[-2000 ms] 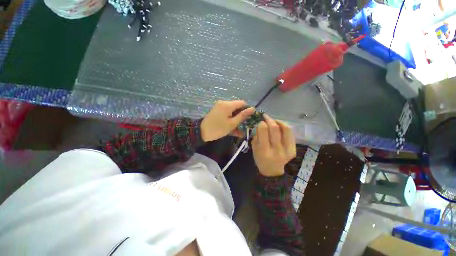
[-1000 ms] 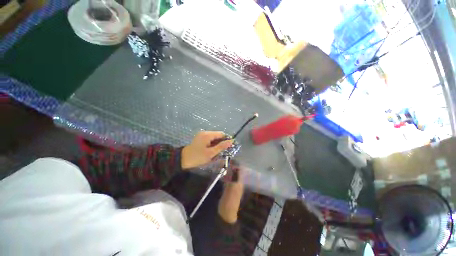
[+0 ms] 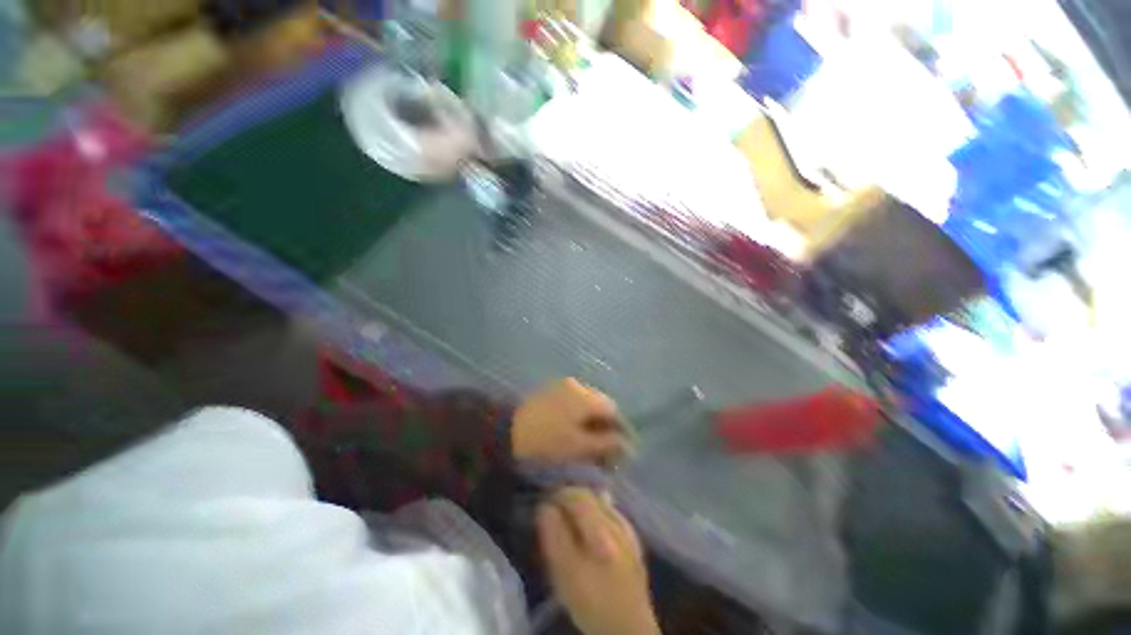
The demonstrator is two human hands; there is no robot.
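The frame is blurred. My left hand (image 3: 571,424) is closed at the bench's front edge, and a dark connector lead (image 3: 670,406) with a pale tip sticks out beside its fingertips, over the mat. The circuit board at those fingertips is too blurred and covered to make out. My right hand (image 3: 598,558) is just below the left one, its fingers curled; whether it holds anything cannot be told. A red glue bottle (image 3: 800,422) lies on the bubble wrap mat (image 3: 496,298), right of the hands.
A tape roll (image 3: 407,122) stands at the bench's back left, with black-and-white leads (image 3: 506,205) beside it. Dark red wires (image 3: 750,263) lie along the back. A brown carton (image 3: 899,254) and a blue bin (image 3: 955,403) are at the back right.
The view has swung, so the bench shows further right and lower. My right hand has come up from below, close under my left hand. The white cable no longer shows clearly.
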